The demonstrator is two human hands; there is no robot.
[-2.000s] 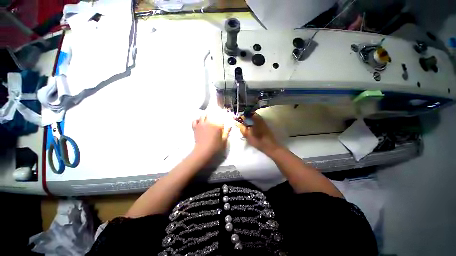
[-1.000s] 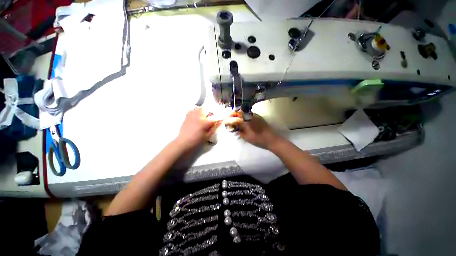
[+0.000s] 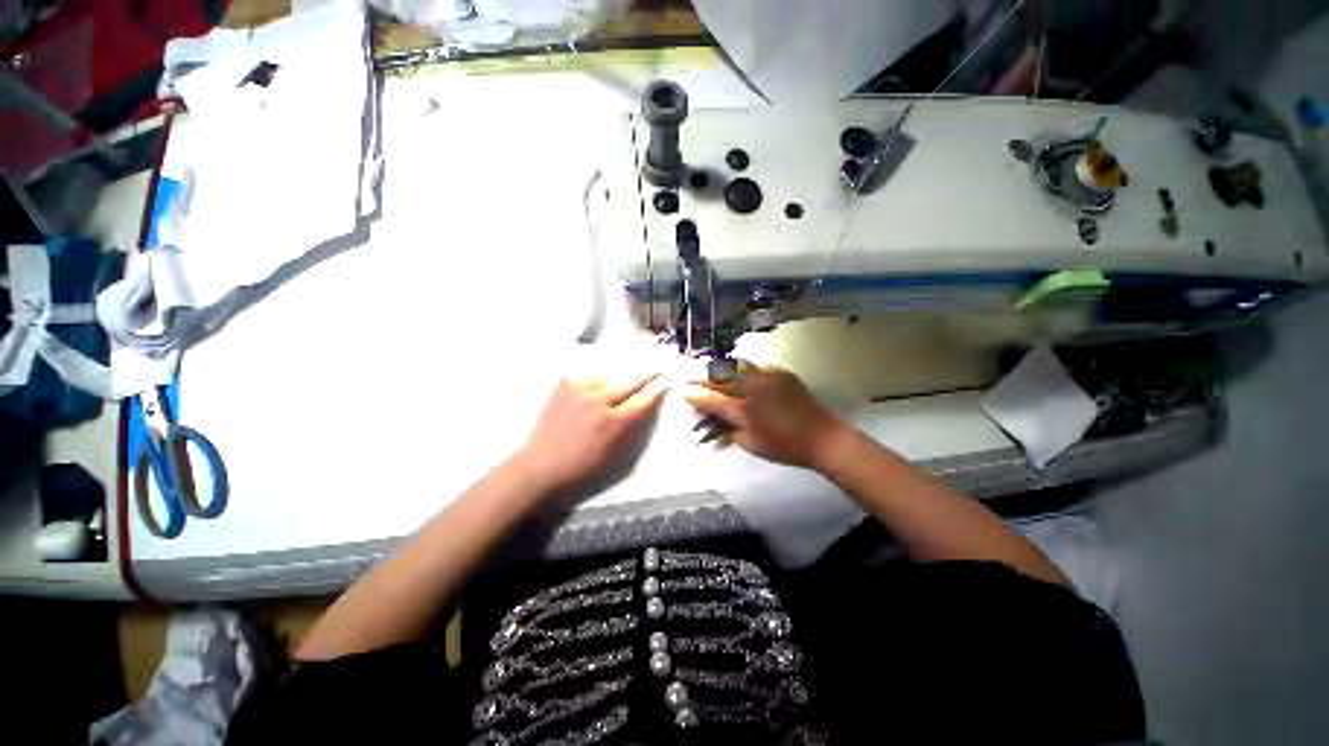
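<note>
A white cut piece [image 3: 792, 510] lies under the presser foot [image 3: 706, 350] and hangs over the table's front edge; glare washes out much of it. My left hand [image 3: 595, 423] is left of the needle, its fingertips pinching the cloth. My right hand [image 3: 775, 414] is just right of the needle, fingers bent on the cloth, with a small dark pointed thing [image 3: 711, 429] beneath them. The fingertips of both hands nearly meet in front of the foot. The white sewing machine [image 3: 933, 204] stands right of centre.
Stacked cut pieces [image 3: 277, 161] lie at upper left, with a curled white strip [image 3: 143, 299] and blue-handled scissors [image 3: 178, 474] below them. A small white piece [image 3: 1042, 405] sits under the machine head's right part. Crumpled cloth [image 3: 190, 678] is below the table at left.
My hands were bunched at the foot and are now flatter and slightly nearer me. More cloth shows over the front edge, further right. The dark pointed thing now shows under my right hand.
</note>
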